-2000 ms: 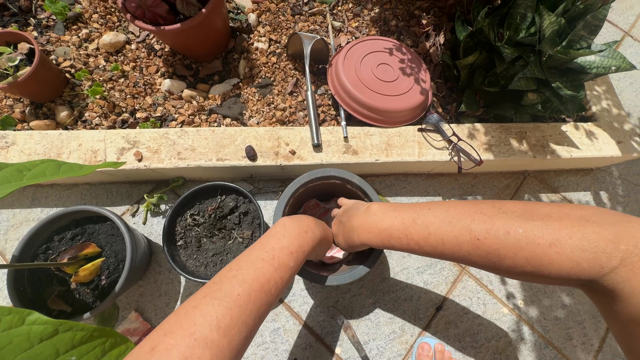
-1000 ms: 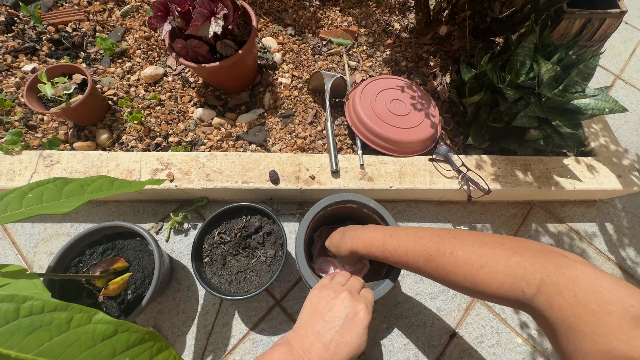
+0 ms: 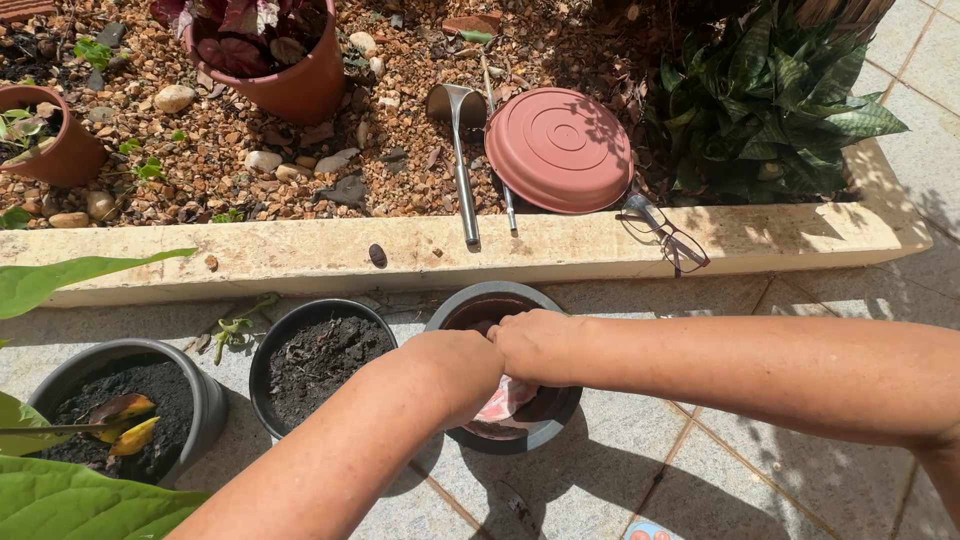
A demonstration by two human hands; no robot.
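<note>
My left hand [image 3: 454, 371] and my right hand [image 3: 536, 346] meet over the mouth of a grey plastic pot [image 3: 559, 424] on the tiled floor. A crumpled pink and white piece of material [image 3: 508, 399], perhaps cloth or plastic, lies inside the pot, just below my hands. My fingers are bent down and largely hidden, so their hold on the material cannot be made out. Left of this pot stands a black pot [image 3: 259, 375] of dark soil [image 3: 322, 360].
A grey pot [image 3: 202, 405] holds soil and yellowing leaves. Along the planter's concrete edge [image 3: 300, 251] are a metal scoop [image 3: 463, 180], a thin metal rod [image 3: 509, 210], an upturned terracotta-coloured saucer [image 3: 562, 150] and eyeglasses [image 3: 679, 247]. Big green leaves [image 3: 90, 499] reach in from the left.
My left hand has moved from the pot's near rim to over its mouth, beside my right hand. The pink and white material remains in the pot.
</note>
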